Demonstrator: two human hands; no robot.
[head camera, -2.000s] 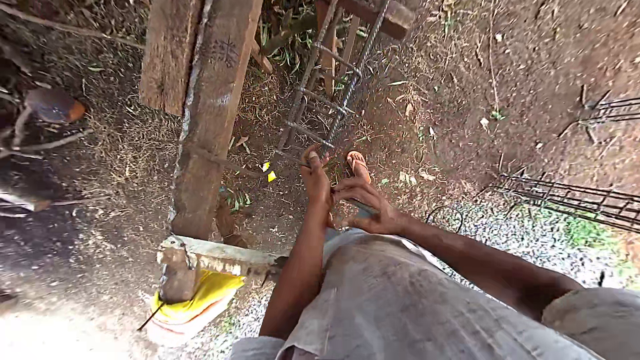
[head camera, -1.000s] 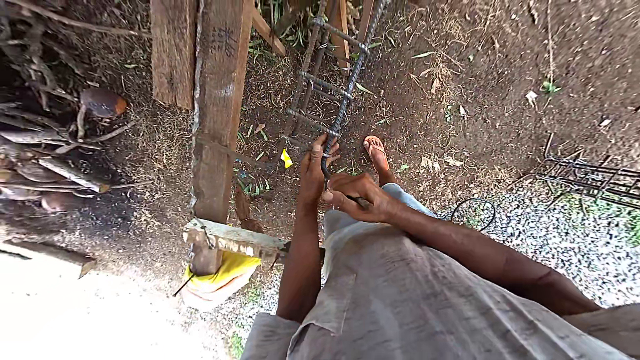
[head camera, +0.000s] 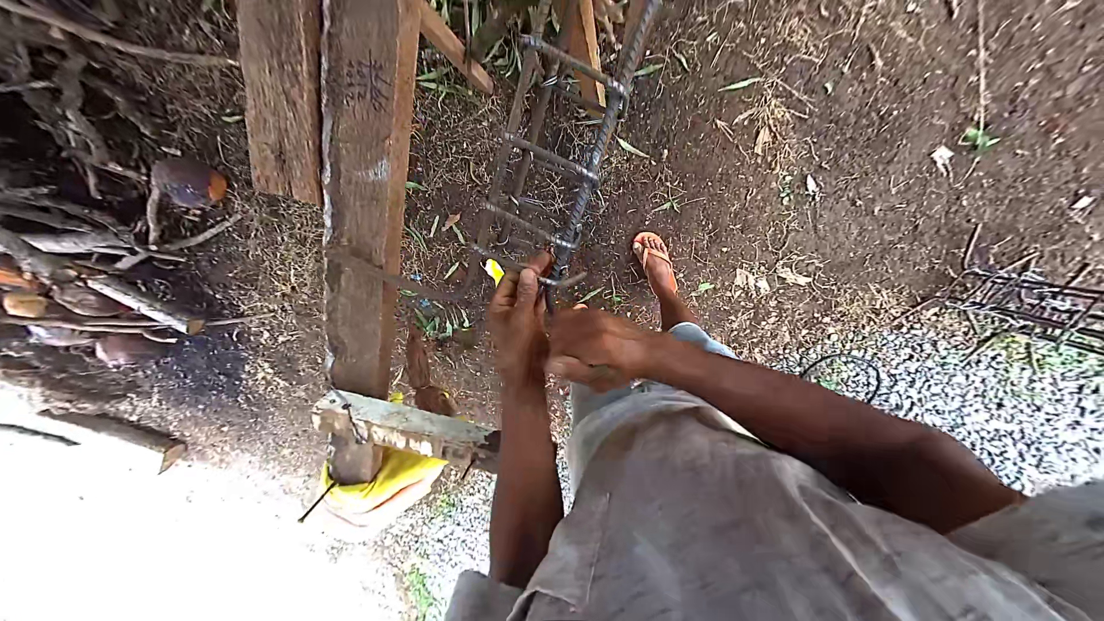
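Note:
A rebar cage (head camera: 580, 207) of ribbed bars and thin stirrups runs from the top of the head view down to my hands. At its near end my left hand (head camera: 520, 323) has its thumb and fingers closed on the end stirrup. Close beside it, to the right, my right hand (head camera: 599, 345) is curled just below the bar's end; what it holds is mostly hidden by the fingers. A short stub of bent bar sticks out to the right above my hands.
A thick wooden beam (head camera: 366, 216) and a shorter plank (head camera: 280, 103) lie left of the cage, with a crosspiece (head camera: 405, 427) over a yellow sack (head camera: 388, 479). Firewood (head camera: 129, 302) is piled at the left. More rebar cages (head camera: 1035, 306) and gravel (head camera: 957, 401) are at the right.
Two seconds ago my hands were below the cage's end, with my right fingers spread. Now my left hand is on the end stirrup and my right hand is curled beside it.

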